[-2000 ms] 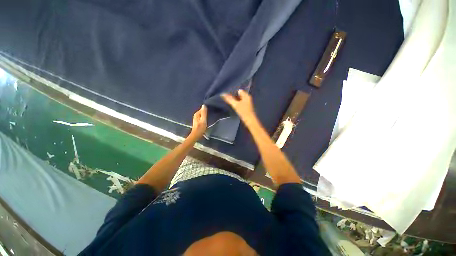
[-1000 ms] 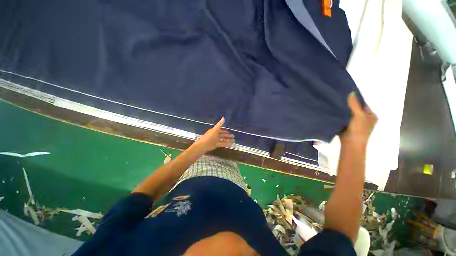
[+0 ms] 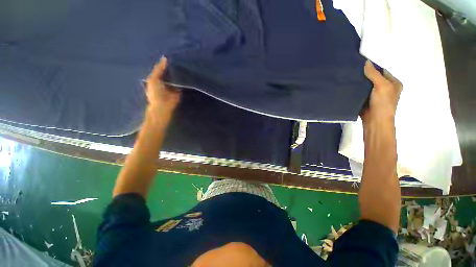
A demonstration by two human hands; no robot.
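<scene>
A wide dark navy fabric ply (image 3: 308, 68) covers the table, with a thin whitish selvedge (image 3: 250, 109) along its near edge. My left hand (image 3: 163, 94) grips that edge at centre left, thumb on top. My right hand (image 3: 383, 91) grips the ply's right end corner. Between my hands the edge is lifted back from the table edge and sags slightly. Below it the navy lay (image 3: 224, 128) shows, with a dark lay weight (image 3: 296, 156) with a white wrap, partly under the ply.
White paper sheets (image 3: 412, 88) lie right of the ply end. An orange object (image 3: 320, 10) is at the top. The wooden table edge (image 3: 235, 174) runs in front of me. Scraps and a white round tub (image 3: 436, 259) are on the green floor at lower right.
My left hand has moved from the table edge up and left and taken hold of the ply's edge. My right hand still holds the corner, slightly farther from me. The ply's edge is pulled back, uncovering the weight.
</scene>
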